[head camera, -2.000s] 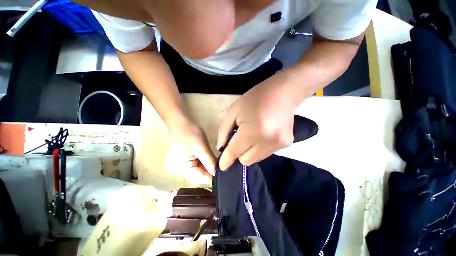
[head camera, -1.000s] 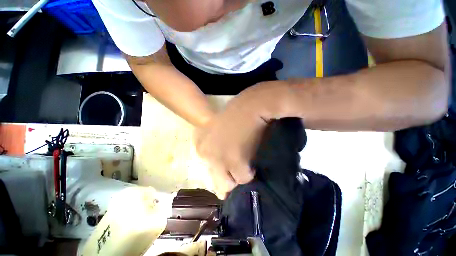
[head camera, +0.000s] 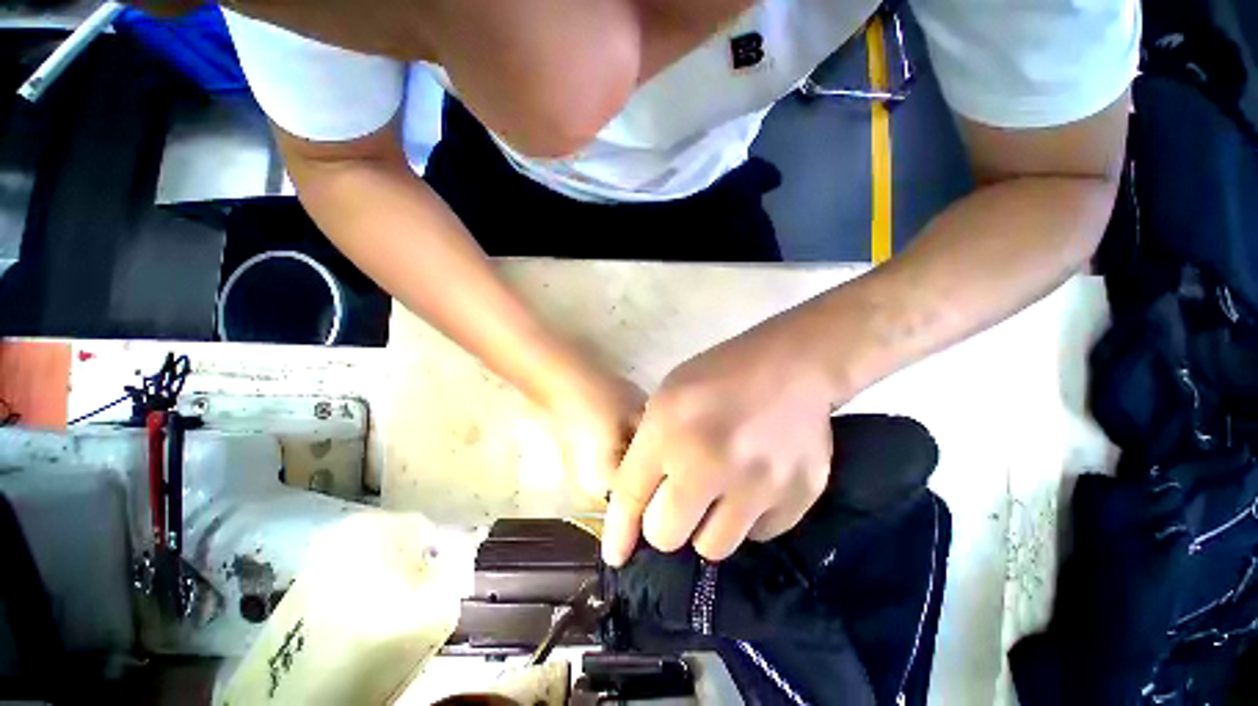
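Note:
The black cloth bag piece (head camera: 883, 572) lies right of the needle area, with pale zipper lines on it. Both hands reach down from the top, from the person facing the camera. My left hand (head camera: 724, 455), the one at picture right, presses and pinches the bag's top edge, fingertips close above the needle area (head camera: 621, 607). My right hand (head camera: 593, 428), at picture left, is beside and partly behind it; its fingertips are hidden, so its grip cannot be told. The dark ribbed slide plate (head camera: 531, 559) is left of the cloth.
The cream machine head (head camera: 345, 607) is at lower left, with a red and black tool (head camera: 163, 483) upright on it. The worn table (head camera: 469, 400) lies under the arms. A heap of black pieces (head camera: 1173, 552) is at far right. A white polo shirt (head camera: 649, 124) shows above.
The left hand has come down onto the cloth near the needle area, after a blurred crossing of both hands. The bag's rounded flap has swung down and right.

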